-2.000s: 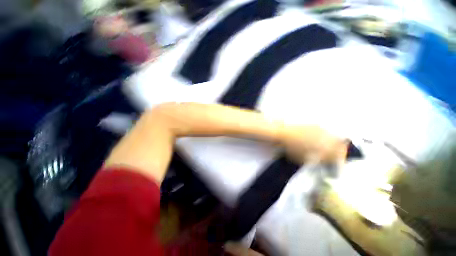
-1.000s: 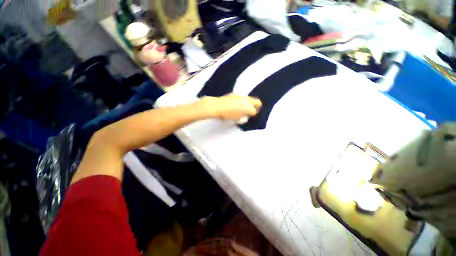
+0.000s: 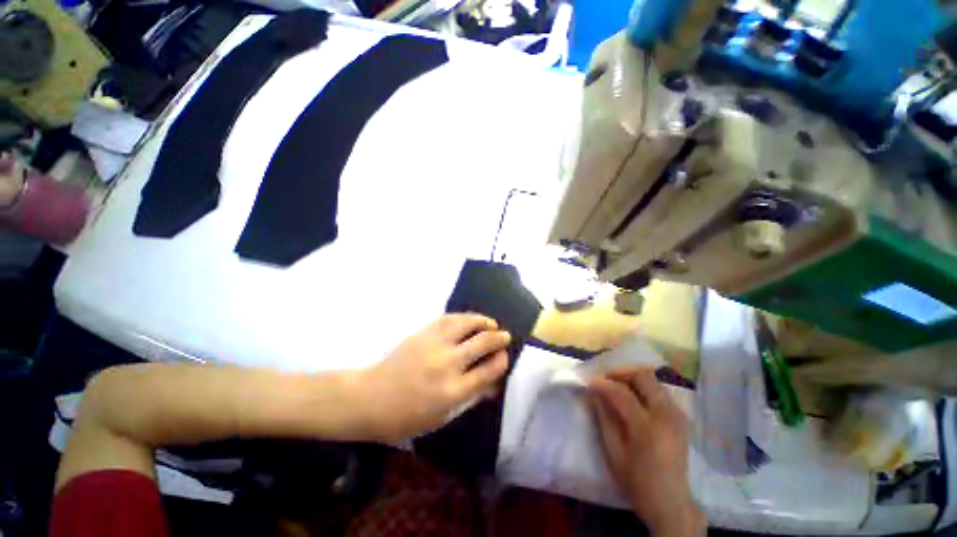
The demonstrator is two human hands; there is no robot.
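A black curved piece (image 3: 493,294) lies along the left of the machine bed (image 3: 598,320), its angled end towards the needle area. My left hand (image 3: 446,372) rests on this piece with fingertips pressed on its edge. My right hand (image 3: 640,425) pinches the end of a white strip (image 3: 630,359) just right of the black piece, in front of the presser foot area. Two more black curved pieces, an outer one (image 3: 199,157) and an inner one (image 3: 315,147), lie flat on the white table (image 3: 420,157).
The sewing machine head (image 3: 714,168) with its green panel (image 3: 871,283) stands at the right. Green snips (image 3: 779,378) lie right of the bed. A pink cone (image 3: 47,210) stands at the far left. Dark cloth with white strips (image 3: 189,482) hangs below the table edge.
My view has turned right towards the machine. My left hand has left the pieces at the back and now holds down a black piece beside the bed. My right hand has come into view with a white strip.
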